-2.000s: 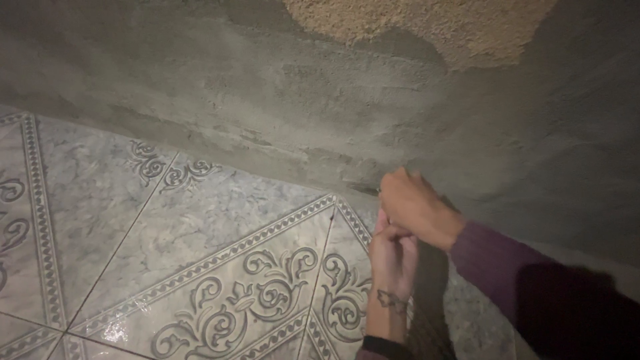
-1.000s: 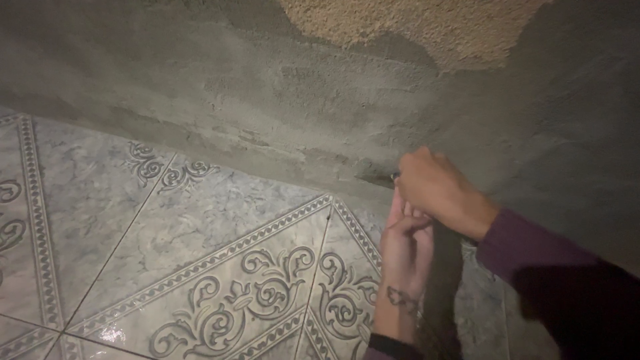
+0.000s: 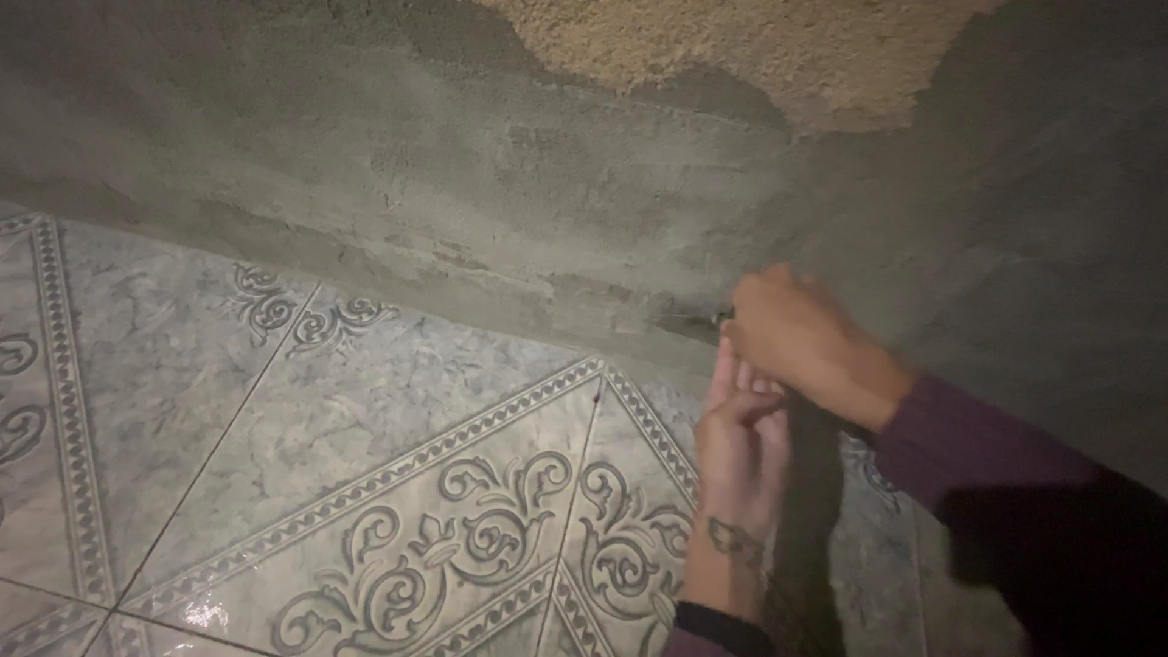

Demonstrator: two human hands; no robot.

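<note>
My right hand reaches in from the right, its fingers closed at the foot of the grey plastered wall. A small dark object with a light glint pokes out at its fingertips; most of it is hidden and its kind is unclear. Left of it, a narrow dark mark or shadow lies on the wall. My left hand comes up from below, palm up, a tattoo on the wrist. Its fingertips are just under my right hand and seem to touch it or the object; whether they grip anything is unclear.
Grey patterned floor tiles with scrolls and rope-like borders run along the wall's foot. Higher up is a rough tan patch in the grey coating. My arms cast a dark shadow on the tiles at the right.
Both hands have moved a little to the right along the wall's foot since the earliest frame, staying close together.
</note>
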